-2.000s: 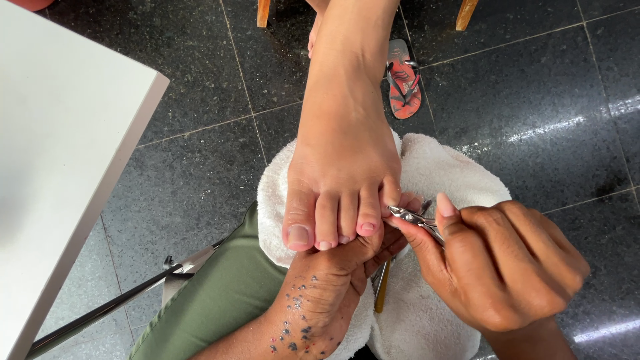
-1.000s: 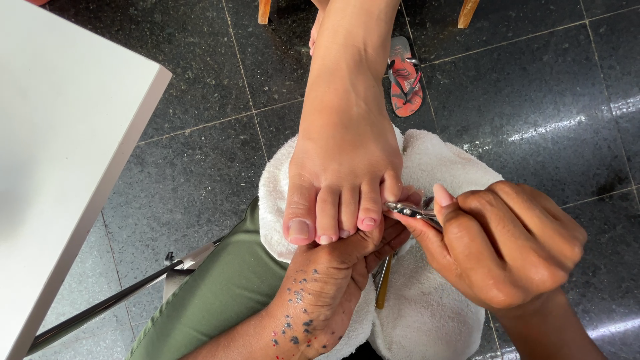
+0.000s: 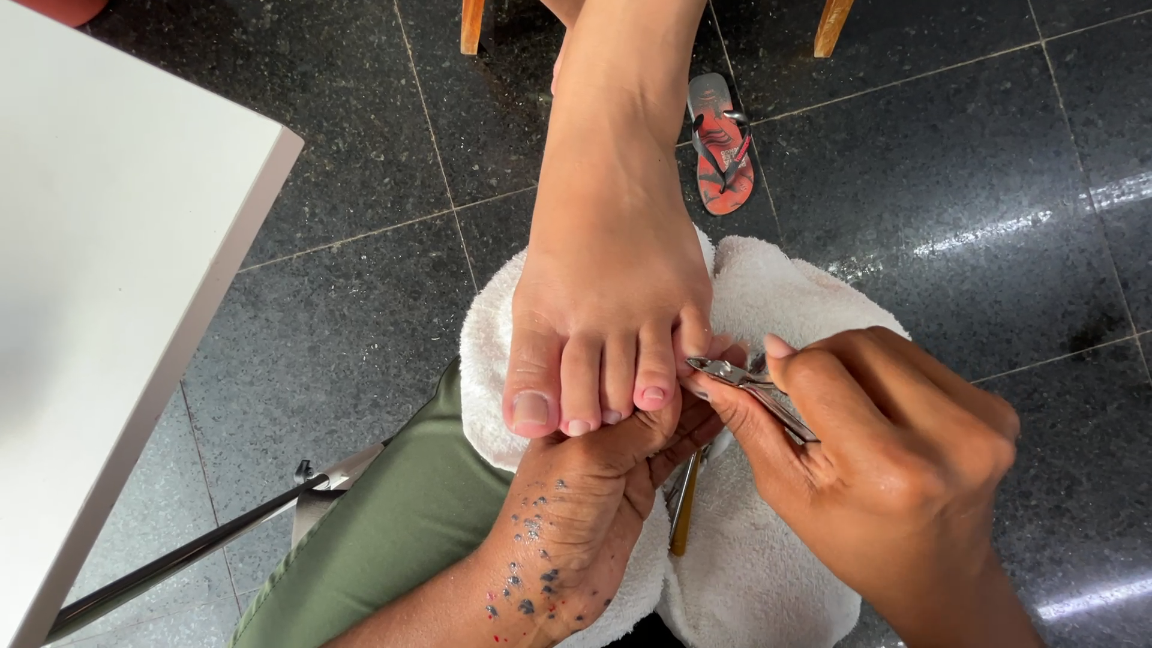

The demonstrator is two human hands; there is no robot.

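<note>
Another person's bare foot (image 3: 616, 243) points toward me over a white towel (image 3: 765, 558) on my lap. My left hand (image 3: 585, 504) supports the toes from below, its thumb under them and its fingers near the little toe; dark and red specks dot its skin near the wrist. My right hand (image 3: 864, 432) holds a metal cuticle nipper (image 3: 747, 382) between thumb and fingers, with the tip at the little toe (image 3: 691, 346). Whether the jaws touch the skin cannot be told. Slim tools, one with a yellowish handle (image 3: 681, 517), lie on the towel between the hands.
A white tabletop (image 3: 117, 225) juts in at the left, with a dark metal bar (image 3: 180, 558) beneath it. A red and grey flip-flop (image 3: 720, 148) lies on the dark tiled floor (image 3: 900, 180). Wooden legs (image 3: 832, 27) stand at the top.
</note>
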